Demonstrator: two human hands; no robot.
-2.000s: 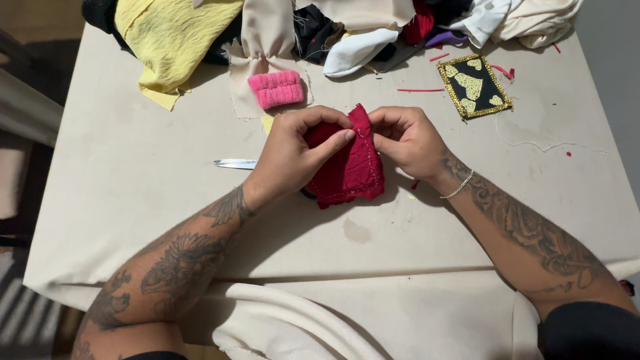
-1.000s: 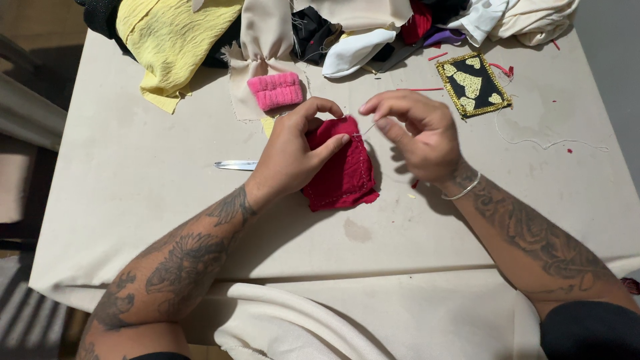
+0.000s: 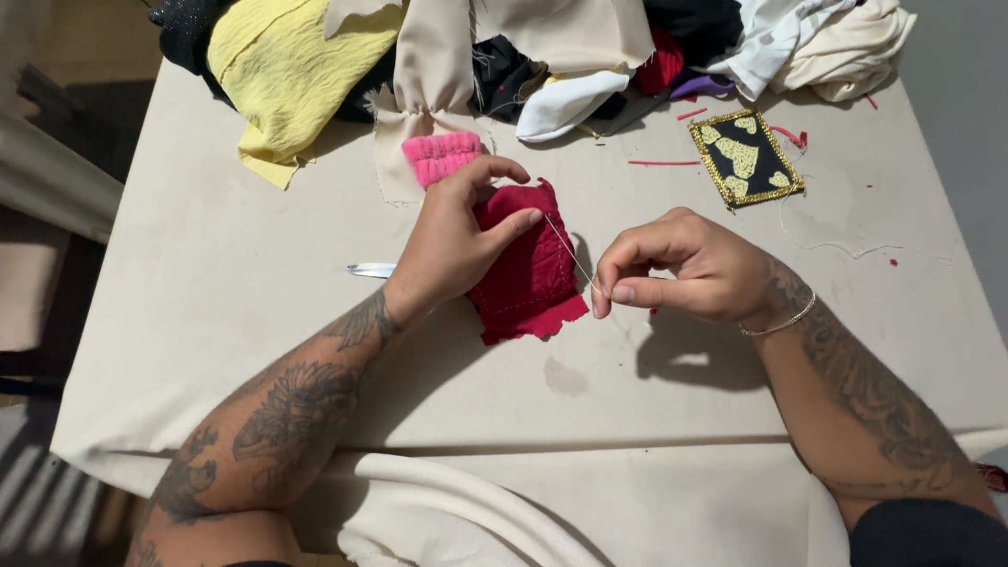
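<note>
Above the cloth-covered table, my left hand (image 3: 465,228) grips a dark red fabric piece (image 3: 526,272) at its upper left, thumb on top. White stitches run along the right and lower sides of the piece, and its bottom edge is ragged. To the right, my right hand (image 3: 677,264) pinches a thin white thread (image 3: 568,250) between thumb and fingers. The thread runs taut from near my left thumb to those fingertips; whether a needle is there I cannot tell. A pink gathered fabric piece (image 3: 441,156) lies just beyond my left hand.
Yellow cloth (image 3: 295,67), beige cloth (image 3: 433,63), white cloth (image 3: 571,102) and other scraps are heaped along the far edge. A black patch with gold trim (image 3: 744,157) lies at the right, near red strips (image 3: 664,162) and loose thread. A metal blade (image 3: 370,270) shows beside my left wrist.
My right hand was at the red fabric two seconds ago, then lifted away with the thread; now it is lower and further right. My left hand has kept its hold on the fabric.
</note>
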